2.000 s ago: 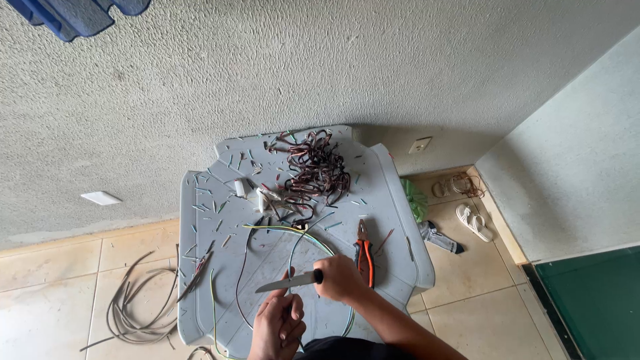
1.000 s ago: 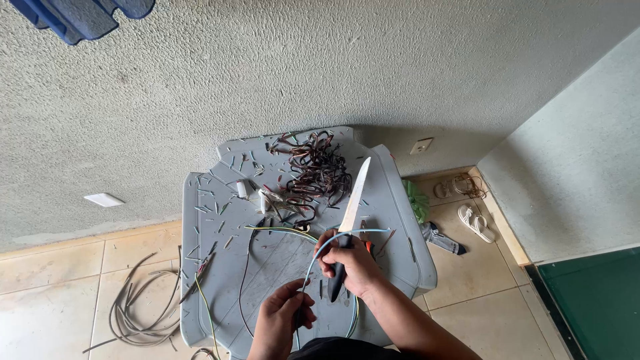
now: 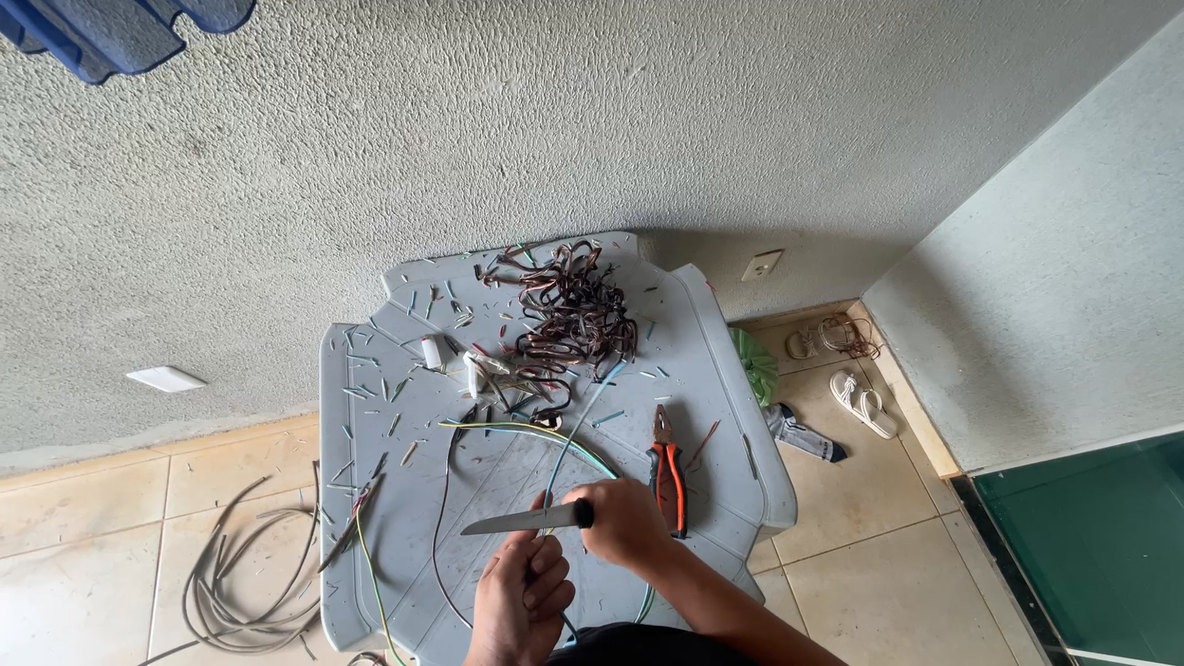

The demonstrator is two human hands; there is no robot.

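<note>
My right hand (image 3: 629, 523) grips the black handle of a knife (image 3: 518, 520), its blade pointing left and lying across a blue insulated wire (image 3: 566, 444). Just below the blade, my left hand (image 3: 525, 583) is closed on that wire, whose free end reaches up toward the tangle. Green and yellow wires (image 3: 527, 428) curve over the grey plastic table (image 3: 416, 573) behind the hands. Combination pliers with orange and black handles (image 3: 668, 481) lie to the right of my right hand. A tangled heap of dark and copper-coloured wire (image 3: 573, 314) sits at the table's far side.
Short insulation scraps (image 3: 370, 388) and white plastic pieces (image 3: 476, 370) litter the table. Grey cable coils (image 3: 222, 592) lie on the tiled floor at left. At right are a green bag (image 3: 754, 365), a sock (image 3: 803, 435) and sandals (image 3: 862, 404). A textured wall stands behind.
The knife has swung from pointing up to pointing left, with its blade now across the blue wire. My right hand has moved down, near my left; the pliers' handles show again.
</note>
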